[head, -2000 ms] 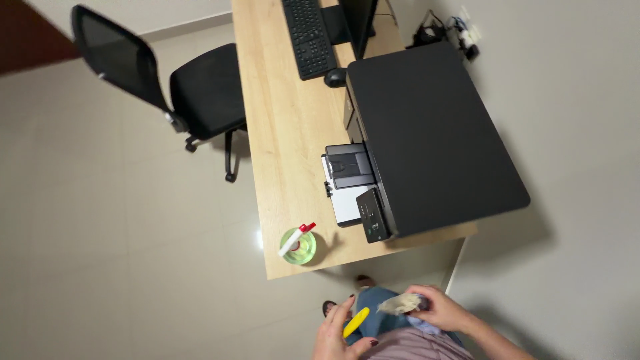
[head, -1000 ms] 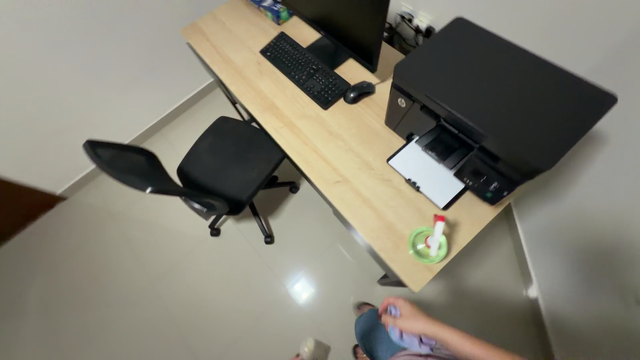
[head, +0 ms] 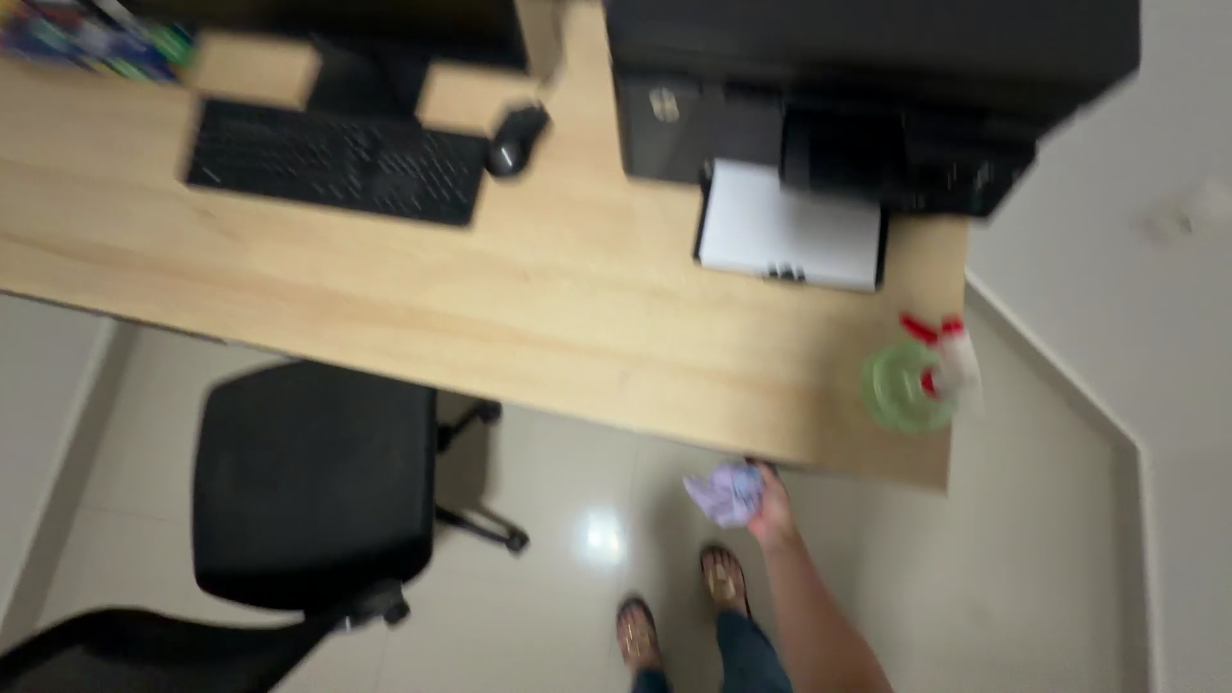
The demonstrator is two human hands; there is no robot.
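My right hand (head: 772, 508) holds a crumpled lilac cloth (head: 729, 493) just off the front edge of the wooden desk (head: 539, 318). My left hand is out of view. To the right of that hand, near the desk's right corner, stands a green spray bottle (head: 900, 390) with a white and red trigger head, seen from above and blurred. Behind it, a black printer (head: 866, 58) has white paper (head: 789, 226) in its front tray.
A black keyboard (head: 337, 164), a mouse (head: 517, 140) and a monitor (head: 366, 24) are at the desk's back left, with a colourful pack (head: 96, 38) beyond. A black office chair (head: 316, 481) stands at the front left. Walls rise on the right.
The view has swung strongly and come nearer the desk. Two seconds ago both hands showed, with a yellow object by my left hand; that hand and the object are now out of view.
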